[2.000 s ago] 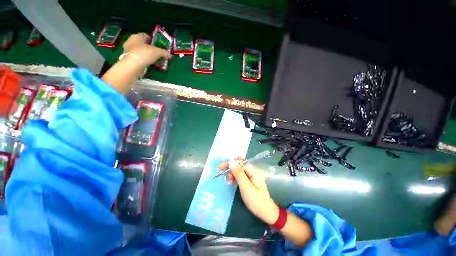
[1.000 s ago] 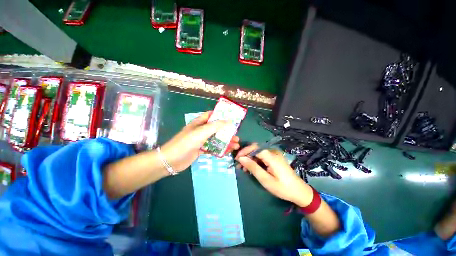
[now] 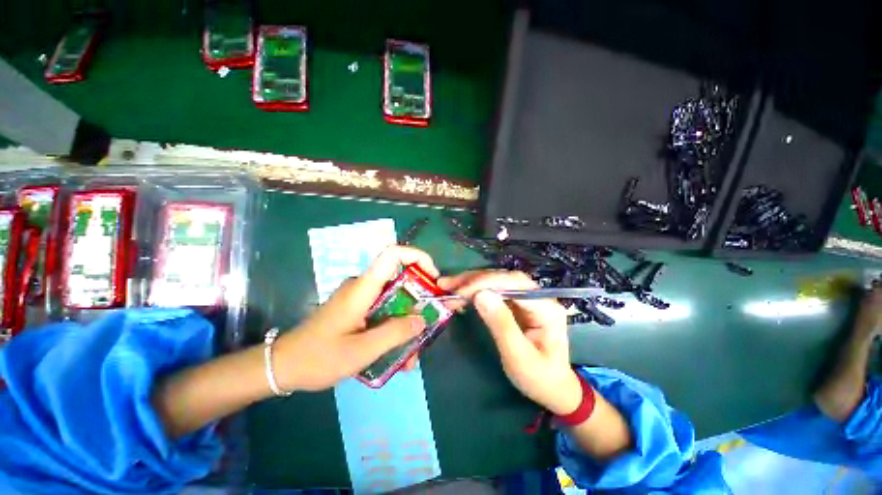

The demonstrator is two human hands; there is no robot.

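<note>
My left hand [image 3: 358,334] holds a red housing [image 3: 408,327] with a green circuit board inside, tilted above the pale blue sheet [image 3: 392,425]. Its thumb lies on the board. My right hand [image 3: 513,324] holds slim silver tweezers [image 3: 566,292], whose near end points at the housing's upper right corner. The fingers touch or nearly touch that corner. Whether a small part is at the tip cannot be told. A heap of small black parts [image 3: 571,276] lies on the bench to the right of the hands.
A black divided bin [image 3: 590,145] with black parts stands at back right. A clear blister tray [image 3: 242,222] with red units is at left. Red units [image 3: 281,68] lie on the green belt [image 3: 338,126] beyond the bench edge. Another person's arm [image 3: 851,358] shows at far right.
My left hand has taken a red housing from the belt and brought it over the sheet. Since a second ago the housing is lower and tilted, and my right hand with the tweezers has closed onto its corner.
</note>
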